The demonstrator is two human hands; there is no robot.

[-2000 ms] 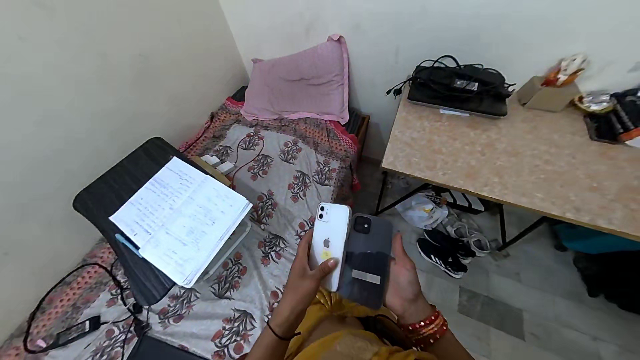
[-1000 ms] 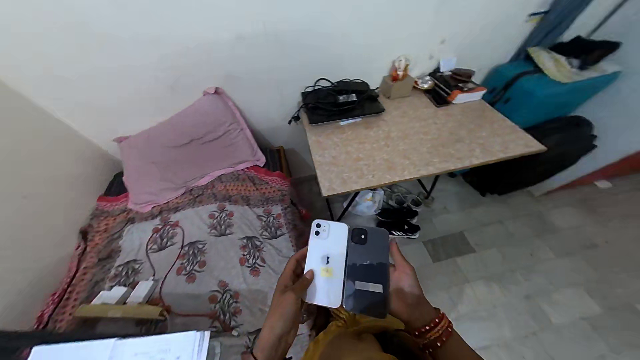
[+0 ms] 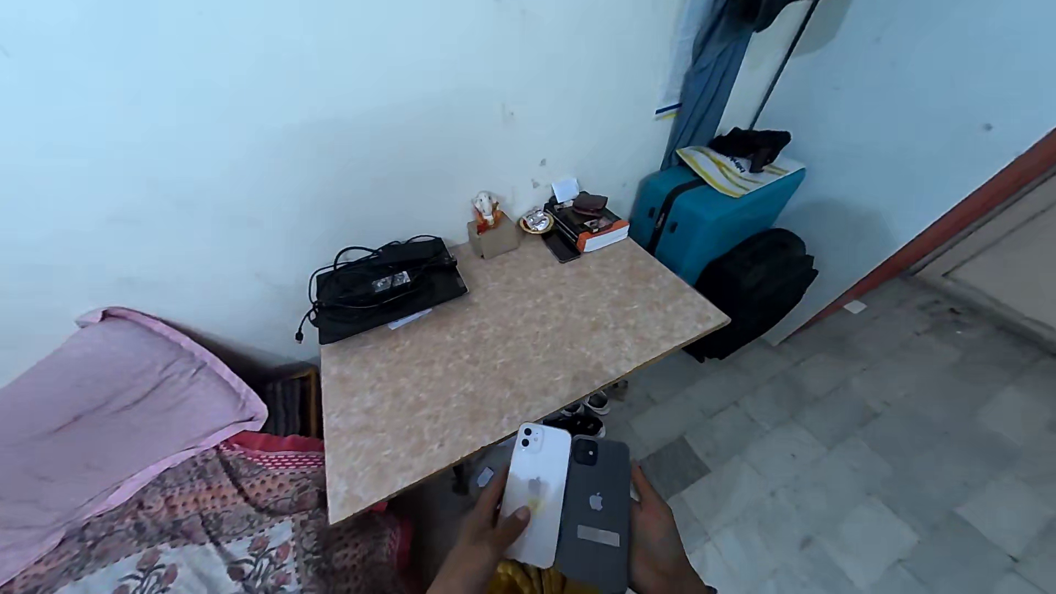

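Observation:
My left hand (image 3: 487,536) grips a white Apple iPhone (image 3: 540,478), its back with two camera lenses facing up and the thumb lying across it near a yellow mark. Beside it, my right hand (image 3: 660,528) holds a dark grey iPhone (image 3: 596,511) by its right edge, also back up, with a pale strip on its lower half. The two phones are side by side, their long edges meeting or slightly overlapping. Both are in front of the near edge of a stone-patterned table (image 3: 511,346).
On the table lie a black laptop (image 3: 445,285) under a cable bundle, a figurine (image 3: 485,210) on a cardboard box (image 3: 495,239), and books (image 3: 602,235). A teal suitcase (image 3: 709,219) and black bag (image 3: 755,285) stand right. A bed with a pink pillow (image 3: 148,412) is left; shoes (image 3: 582,421) lie below.
The view has swung right, from the bed toward the table and suitcase. Both hands keep hold of the two phones, which stay side by side.

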